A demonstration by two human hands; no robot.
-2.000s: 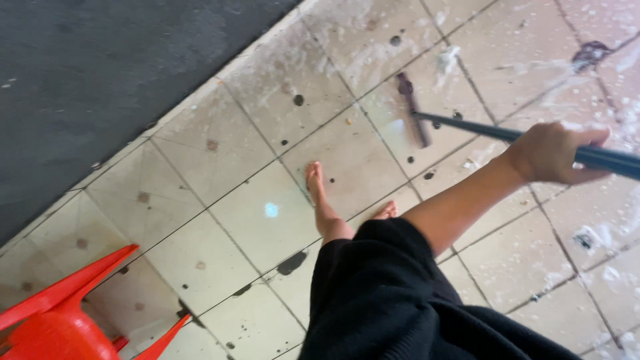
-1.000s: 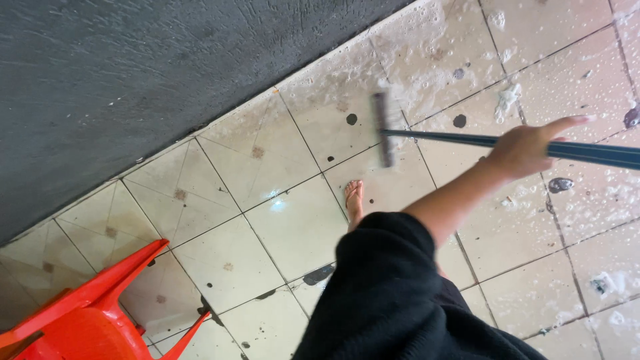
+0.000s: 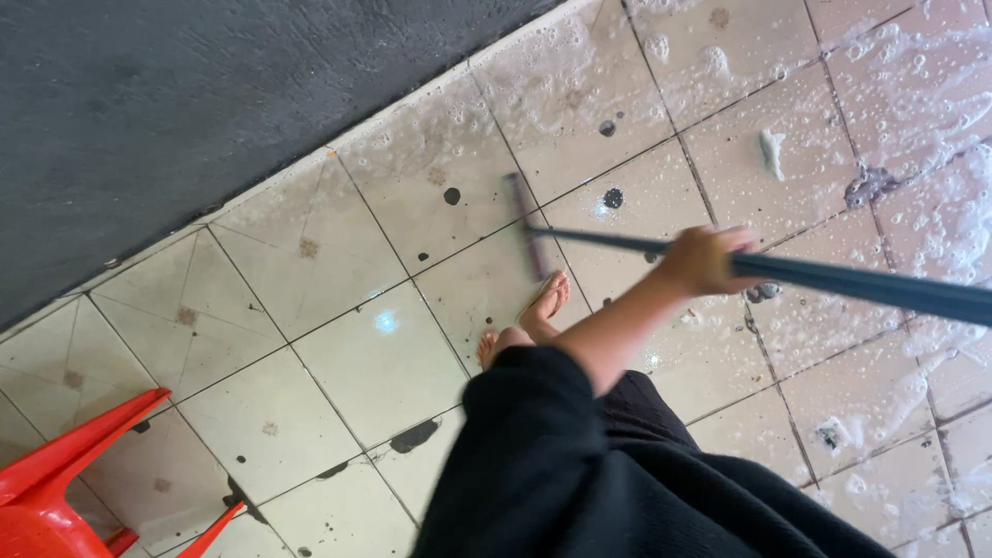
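Observation:
My left hand [image 3: 709,262] is closed around the dark pole [image 3: 860,287] of a floor squeegee or similar long-handled tool. From the hand the pole slopes left to a narrow, motion-blurred crossbar head [image 3: 525,226] on the tiled floor [image 3: 372,356], close to the toes of my foot in a flip-flop [image 3: 552,296]. The other end of the pole leaves the frame at the right edge. My right hand is out of view. White suds [image 3: 930,209] cover the tiles on the right and along the wall's foot near the top.
A dark grey textured wall [image 3: 194,101] runs diagonally across the upper left. At the lower left stands a red plastic chair or stool [image 3: 54,504], partly cut off. Several tiles have dark chipped spots [image 3: 415,435], and small debris [image 3: 829,434] lies in the suds.
Since the first frame the tool head has moved left over the tiles, with my left hand still on the pole. My feet have shifted, the right one now further forward.

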